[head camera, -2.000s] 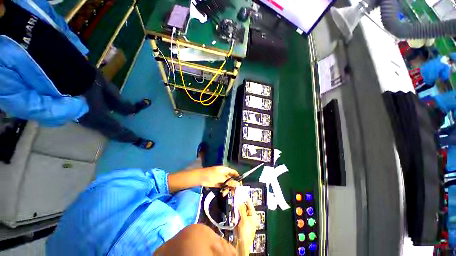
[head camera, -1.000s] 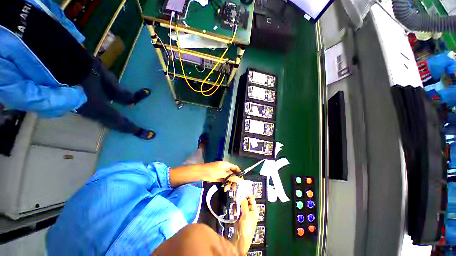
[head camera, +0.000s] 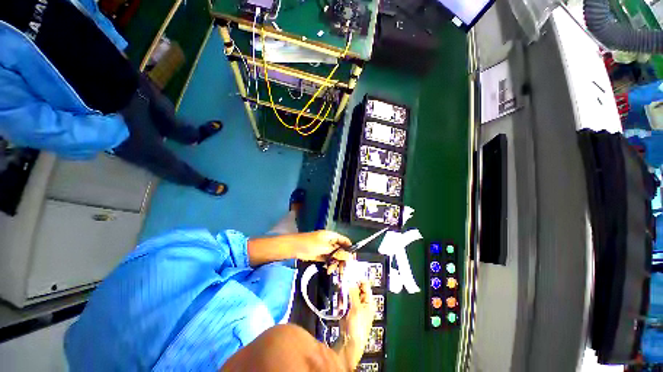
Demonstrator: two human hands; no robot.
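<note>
My left hand, the upper one, holds thin tweezers that point away over the bench. My right hand, below it, pinches a small white strip; the fingertips of both hands are close together. A thin white curved strip loops beside the hands. Under and beside my right hand is a black tray with phone units, partly hidden by the hand. Any small piece between the fingers is too blurred to tell.
A black tray with phone units lies further up the bench. Loose white strips lie crossed beyond my hands. A black panel of coloured round items is to their right. A rack carries yellow cables. A person stands upper left.
The camera view has shifted, so the upper tray and coloured panel appear higher. Both hands stay close together with the tweezers and strip, moving only slightly.
</note>
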